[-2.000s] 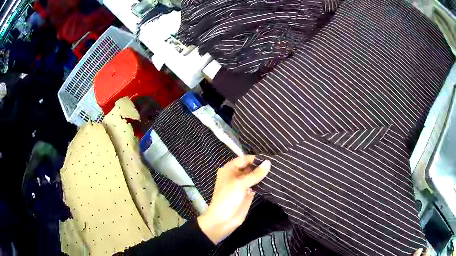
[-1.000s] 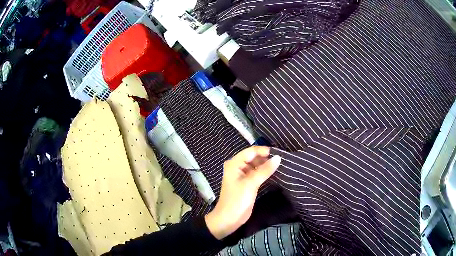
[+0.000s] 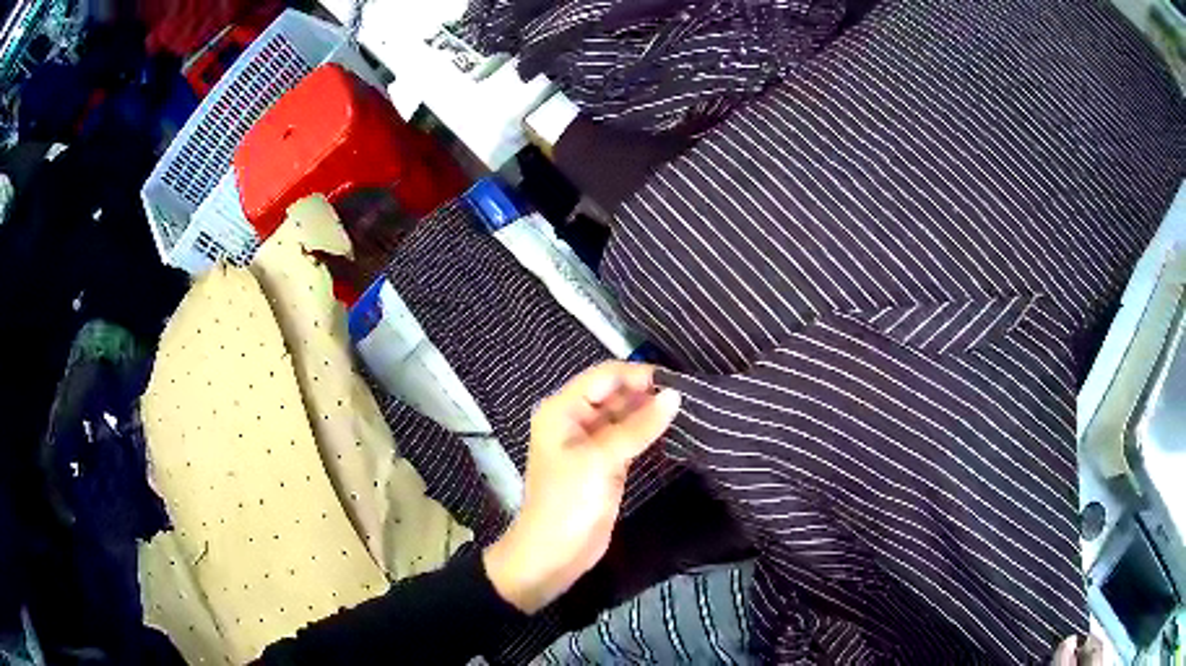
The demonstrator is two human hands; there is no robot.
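A dark striped garment body (image 3: 910, 208) lies spread over the table's right part, with a striped sleeve (image 3: 884, 442) hanging from it toward the lap. A seam with slanting stripes joins the two. My left hand (image 3: 572, 468), bare below a black cuff, pinches the left edge of the sleeve between thumb and fingers and draws it taut. My right hand (image 3: 1076, 652) shows only as fingertips at the bottom right edge, by the sleeve's lower right corner; its grip cannot be made out.
A crumpled striped pile (image 3: 663, 52) lies at the top. On the left are a white slatted basket (image 3: 247, 117), a red plastic item (image 3: 306, 143), a beige dotted sheet (image 3: 241, 429) and more striped fabric (image 3: 501, 312) between white-blue strips. A machine's pale edge (image 3: 1132, 364) stands right.
The view has shifted a little. My left hand keeps its pinch on the sleeve edge. The sleeve's lower part shows more curved folds than two seconds before.
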